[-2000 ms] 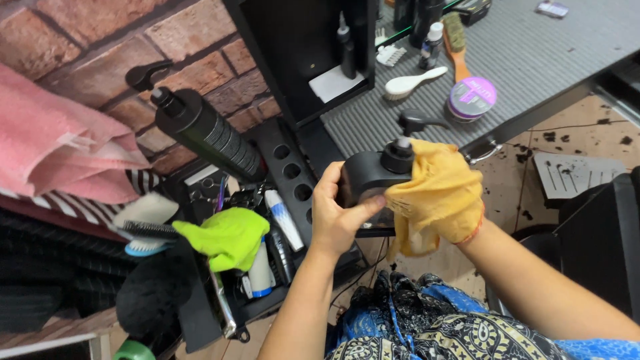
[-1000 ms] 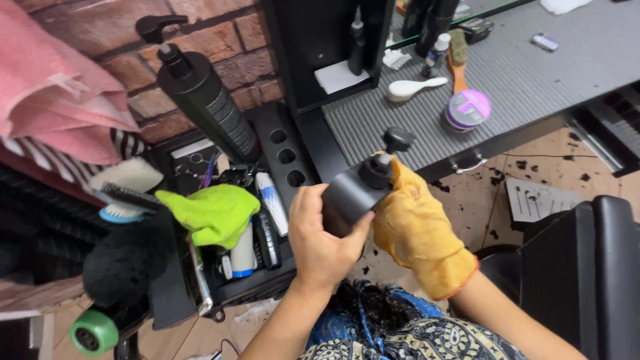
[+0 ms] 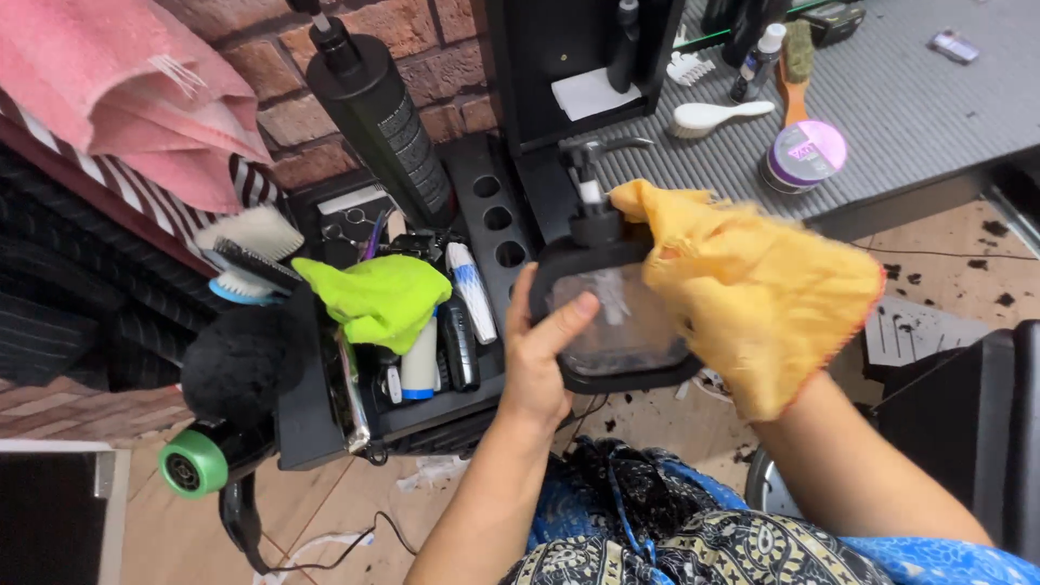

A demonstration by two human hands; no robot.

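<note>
My left hand [image 3: 540, 349] grips a black pump bottle [image 3: 597, 370] by its side, thumb across the broad face, which has a cloudy panel. The bottle is held in the air, nozzle up and slightly tilted. A yellow cloth [image 3: 747, 284] with a red stitched edge covers my right hand [image 3: 715, 325] and lies against the bottle's right side; the fingers are hidden under it. On the cart to the left, a bright green cloth [image 3: 378, 296] rests over clippers and other tools. A taller black pump bottle [image 3: 386, 130] stands behind it.
On the ribbed grey counter [image 3: 910, 106] are a white-handled brush [image 3: 715, 116], a wooden-handled brush [image 3: 795, 77], a purple-edged jar [image 3: 804, 156] and a small bottle [image 3: 757, 63]. A hair dryer [image 3: 219, 459] hangs at the cart's left. A black chair [image 3: 959, 431] stands right; cut hair lies on the floor.
The pump bottle has been turned in my left hand, so its broad face with the cloudy panel now shows. The yellow cloth on my right hand has shifted along the bottle's side.
</note>
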